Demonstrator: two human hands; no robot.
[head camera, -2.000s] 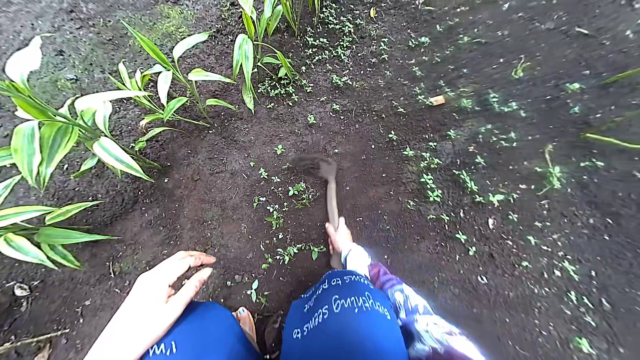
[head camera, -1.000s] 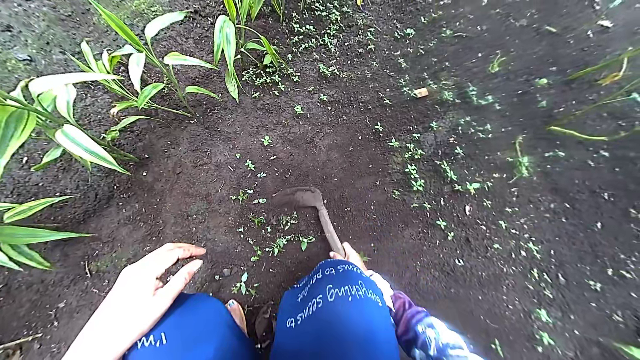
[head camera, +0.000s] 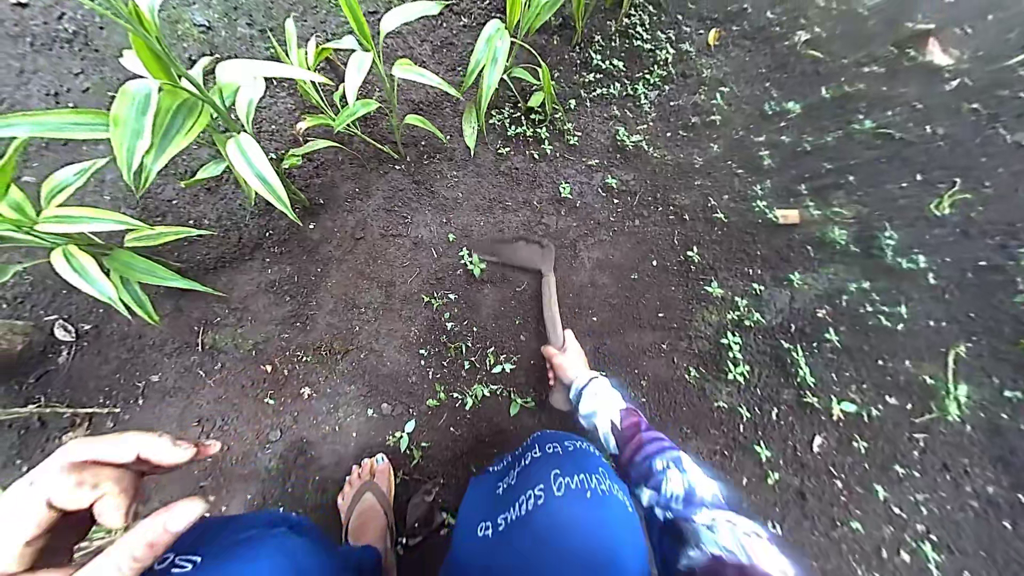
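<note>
My right hand (head camera: 566, 360) grips the wooden handle of a short hand hoe or sickle-like weeding tool (head camera: 524, 252). Its curved, soil-coloured blade points left, low over the soil, with the tip beside a small green weed (head camera: 472, 262). Whether the blade touches the ground cannot be told. At the lower left, my left hand (head camera: 104, 488) holds nothing, its fingers apart and slightly curled near my left knee. Between the blade and my knees lie several small weeds (head camera: 480, 394) on dark bare soil.
Striped-leaf plants (head camera: 256, 168) grow along the upper left. Small weeds (head camera: 734, 356) dot the soil on the right, near a small tan piece (head camera: 788, 216). My sandalled foot (head camera: 370, 500) is at the bottom, and a thin stick (head camera: 60, 410) lies at the left edge.
The tool and my right hand have moved forward, away from my knees, since one second ago. My left hand now appears further toward the lower left corner.
</note>
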